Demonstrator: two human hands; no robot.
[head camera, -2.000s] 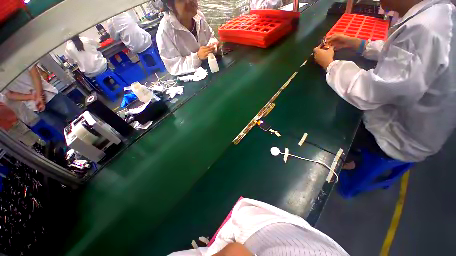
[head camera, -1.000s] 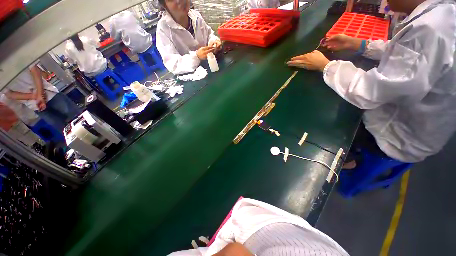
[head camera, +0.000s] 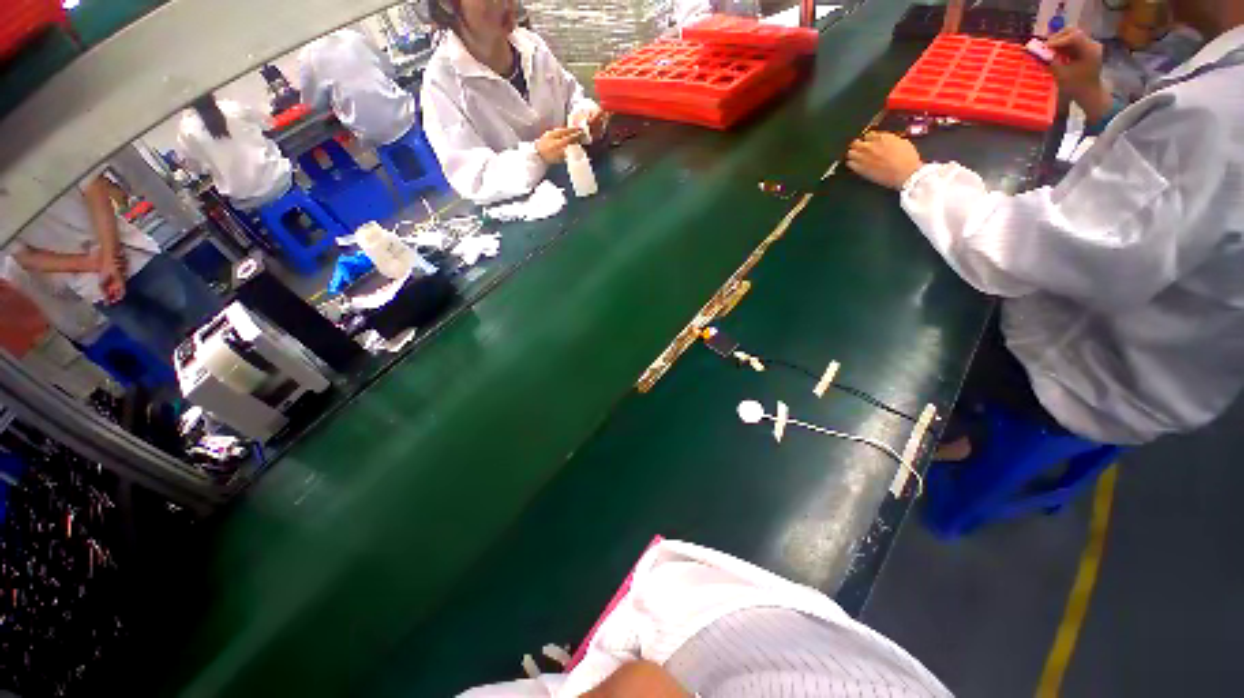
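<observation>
Neither of my hands shows clearly. My white sleeve (head camera: 764, 627) and a bit of bare skin (head camera: 639, 682) are at the bottom edge, where the picture cuts them off. Part of a pink sheet (head camera: 614, 610) shows beside the sleeve on the dark-green belt (head camera: 409, 505). In front lie a yellow-brown taped strip (head camera: 693, 331), a small dark sensor (head camera: 718, 341) with an orange light and black cord, and a white disc (head camera: 750, 411) with a taped white cord. A small part (head camera: 775, 187) lies on the belt near the strip's far end.
A worker (head camera: 1091, 246) sits on a blue stool (head camera: 1016, 471) at right, beside a red tray (head camera: 975, 82). Another worker (head camera: 498, 109) sits across the belt, near stacked red trays (head camera: 703, 75). A white bench machine (head camera: 250, 368) stands at left. A metal frame crosses the upper left.
A small part now lies on the belt near the strip's far end. The right-hand worker has drawn one hand back and raised the other, holding a small item by the red tray. My sleeve has not moved.
</observation>
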